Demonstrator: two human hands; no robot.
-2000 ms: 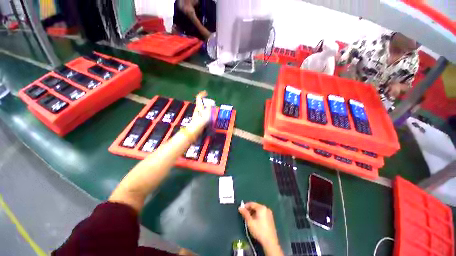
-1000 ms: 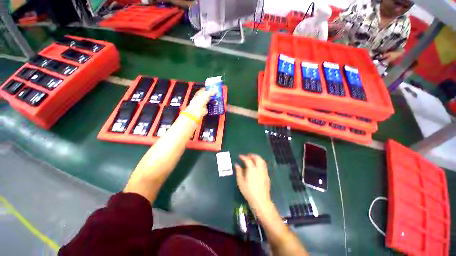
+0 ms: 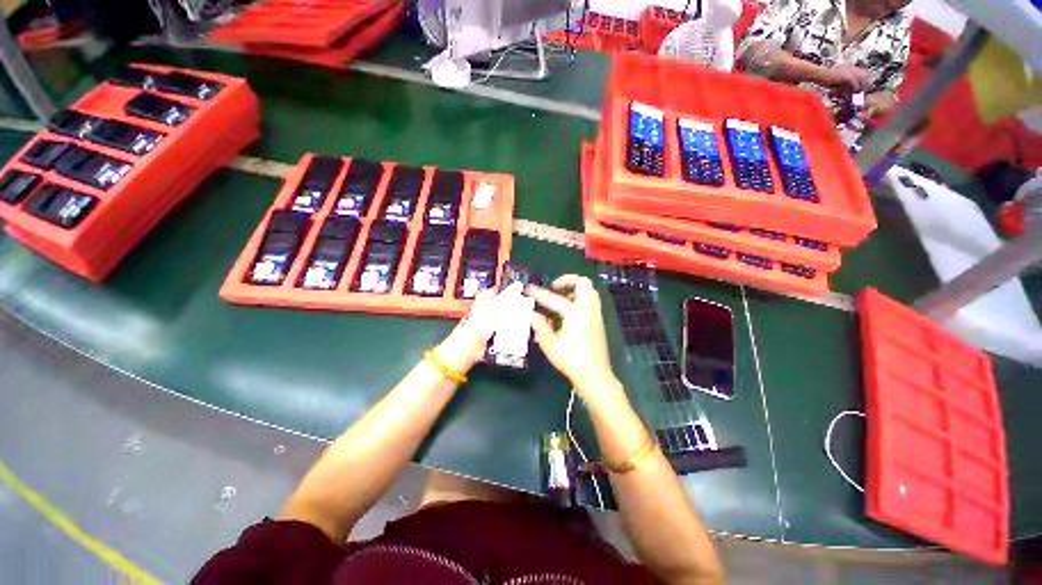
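My left hand (image 3: 480,334) holds a dark keypad phone (image 3: 507,357) above the green bench. A pale face or card shows over the phone; the blur hides which. My right hand (image 3: 574,331) is at the phone's upper end with bent, closed fingers. A thin white cable (image 3: 571,414) runs up from the bench edge and disappears under this hand; its tip is hidden. The middle red tray (image 3: 354,299) holds two rows of dark phones, backs up. Its far right pocket has a small white card (image 3: 483,197) and no phone.
Stacked phone trays stand left (image 3: 243,120) and right (image 3: 848,217). An empty red tray (image 3: 937,423) lies far right. A smartphone (image 3: 708,346), black-rectangle strips (image 3: 646,326) and a screwdriver-like tool (image 3: 558,466) lie nearby. A person (image 3: 840,57) is across the bench.
My left hand has taken the phone out of the middle tray and brought it down towards me. My right hand has moved up to meet it. The view has shifted slightly.
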